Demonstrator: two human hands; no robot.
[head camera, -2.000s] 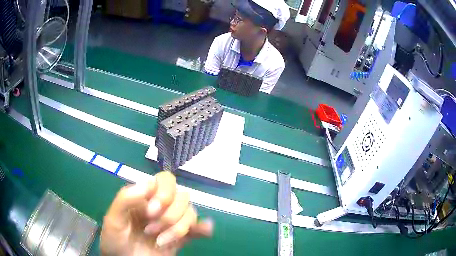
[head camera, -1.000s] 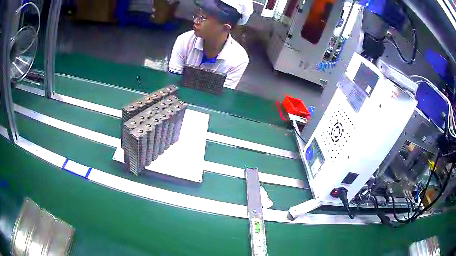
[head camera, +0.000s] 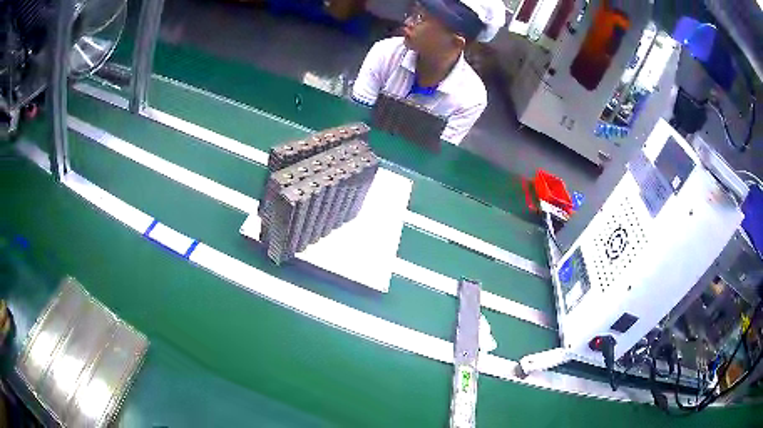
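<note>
Two stacked dark grey studded blocks (head camera: 322, 188) stand upright side by side, with rows of round studs on top. They are on the left part of a white board (head camera: 368, 242) on the green bench. A shiny clear or silvery tray (head camera: 79, 355) with long compartments lies at the lower left. A small skin-toned patch (head camera: 5, 324) shows at the left picture edge beside the tray; it may be part of my left hand, but it is cut off and unclear. My right hand is out of the picture. No hand touches the blocks.
A long grey metal bar (head camera: 467, 347) with a green mark lies right of the board. A white bench machine (head camera: 644, 242) with cables stands at right, a red bin (head camera: 552, 191) behind it. A person (head camera: 422, 71) sits across the bench behind another dark block (head camera: 408, 121). Aluminium posts (head camera: 60, 100) stand left.
The blurred hand that was in front of the blocks two seconds ago has left that place. The camera view has swung one way and back. The blocks and board look unmoved on the bench.
</note>
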